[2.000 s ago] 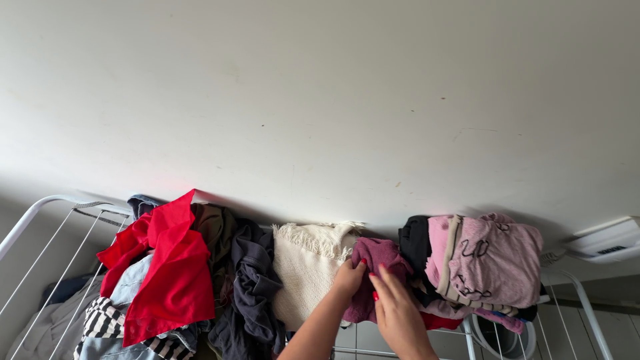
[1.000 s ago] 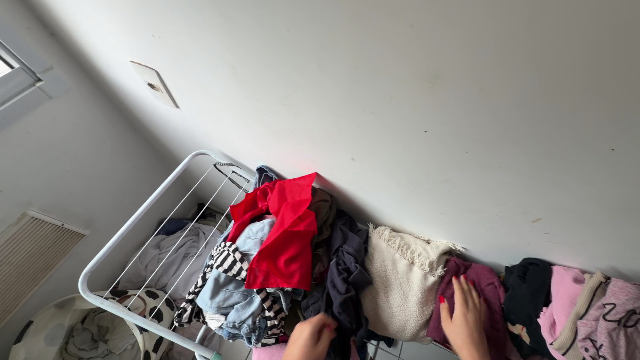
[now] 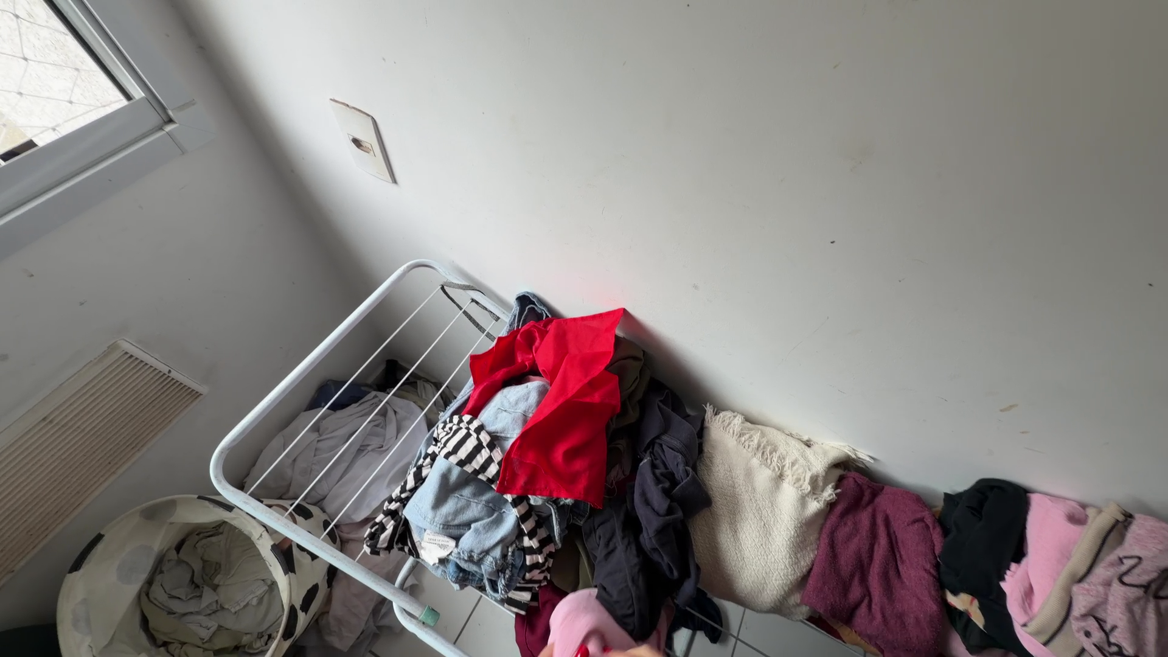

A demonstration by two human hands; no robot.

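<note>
At the bottom edge, slivers of my left hand (image 3: pixel 547 651) and my right hand (image 3: pixel 634 651), with red nails, grip a pink cloth (image 3: pixel 587 620); the rest of both hands is out of view. Just above lies a dark navy garment (image 3: pixel 657 493). A red cloth (image 3: pixel 570 401) drapes over light blue denim (image 3: pixel 461 511) and a black-and-white striped fabric (image 3: pixel 470 443) on the white drying rack (image 3: pixel 301 379). Right of the navy garment are a folded cream fringed blanket (image 3: pixel 757 511), a folded maroon towel (image 3: pixel 876 566), black clothing (image 3: pixel 985 529) and folded pink clothing (image 3: pixel 1049 538).
A spotted fabric basket (image 3: pixel 100 579) with crumpled clothes stands at lower left, beside a pile of grey clothes (image 3: pixel 365 447) under the rack. Behind the rack is a pale wall (image 3: pixel 730 228) with a wall plate (image 3: pixel 363 141). A vent grille (image 3: pixel 91 447) and a window frame (image 3: pixel 91 146) are at left.
My right hand has left the maroon towel, where it lay a second ago. Both hands are now at the pink cloth, low in view. The view has swung left.
</note>
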